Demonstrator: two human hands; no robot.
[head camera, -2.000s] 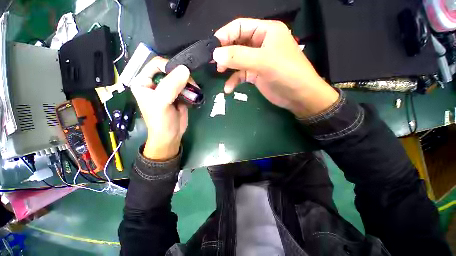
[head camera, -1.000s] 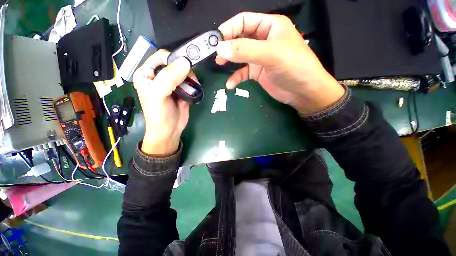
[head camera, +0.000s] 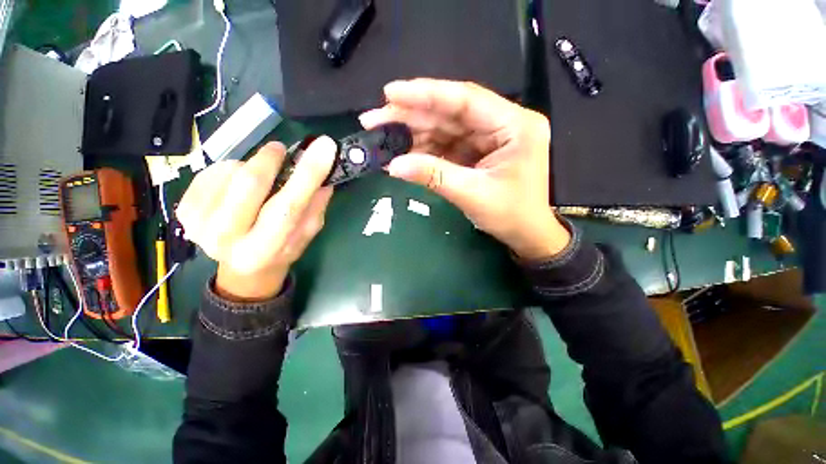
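My left hand (head camera: 258, 213) holds a slim black keypad unit (head camera: 358, 156) with a round white mark, its thumb on top near the left end. Another dark part lies partly hidden under my left fingers. My right hand (head camera: 480, 163) is around the unit's right end, fingers and thumb spread apart. Its thumb tip is at the unit's lower edge; I cannot tell whether it touches.
Black mats (head camera: 625, 109) carry a glossy black shell (head camera: 347, 30), a keypad unit (head camera: 578, 66) and another black shell (head camera: 683, 140). An orange multimeter (head camera: 101, 245), yellow tool (head camera: 163, 281), white box (head camera: 240, 129), paper scraps (head camera: 379, 217) and pink containers (head camera: 735, 100) lie around.
The view has shifted right, showing more of the right mat. The keypad unit has turned from its smooth grey face to a darker face. My right fingers have opened from their pinch.
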